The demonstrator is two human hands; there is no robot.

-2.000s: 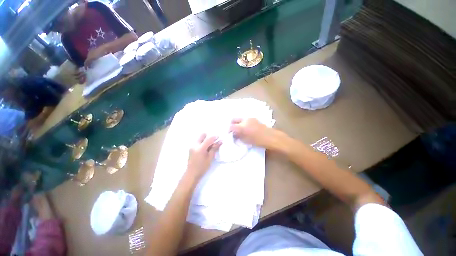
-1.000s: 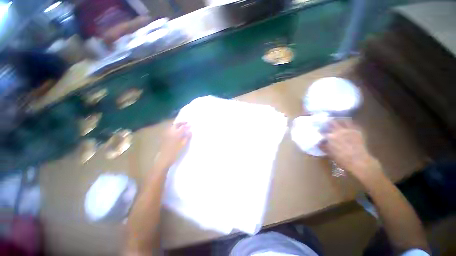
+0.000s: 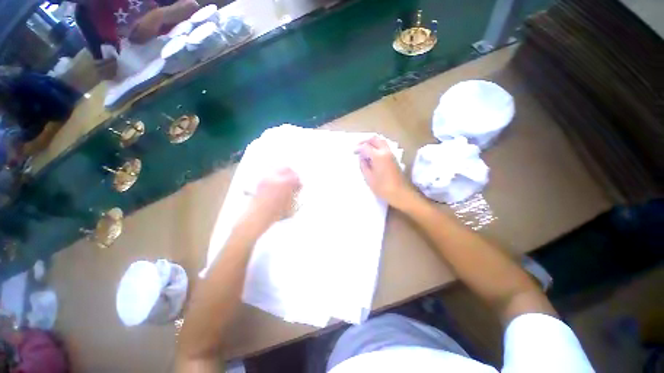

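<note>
A stack of white tissue paper point(image 3: 320, 248) with ragged edges lies in front of me. My left hand point(image 3: 280, 193) is over its left part, fingers curled round a mostly hidden gold ornament; small gold glints and a thin post show. My right hand point(image 3: 377, 164) is at the stack's upper right corner with fingers bent on the paper; whether it pinches a sheet is unclear. Right of the stack, a crumpled wrapped piece point(image 3: 451, 171) sits against a rounder wrapped piece point(image 3: 473, 113). Another wrapped bundle point(image 3: 151, 293) sits at the left.
The green conveyor belt point(image 3: 291, 84) runs behind the bench, carrying several gold ornaments point(image 3: 126, 175) at left and one point(image 3: 415, 41) at right. Stacked cardboard point(image 3: 597, 95) stands at the right end. A person point(image 3: 135, 22) is across the belt, beside white bundles point(image 3: 200, 35). A pink sleeve point(image 3: 36, 353) shows lower left.
The crumpled wrapped piece went from the tissue to beside the round one, and my right hand returned to the stack. One gold ornament left the belt's near left group; my left hand is curled over the paper.
</note>
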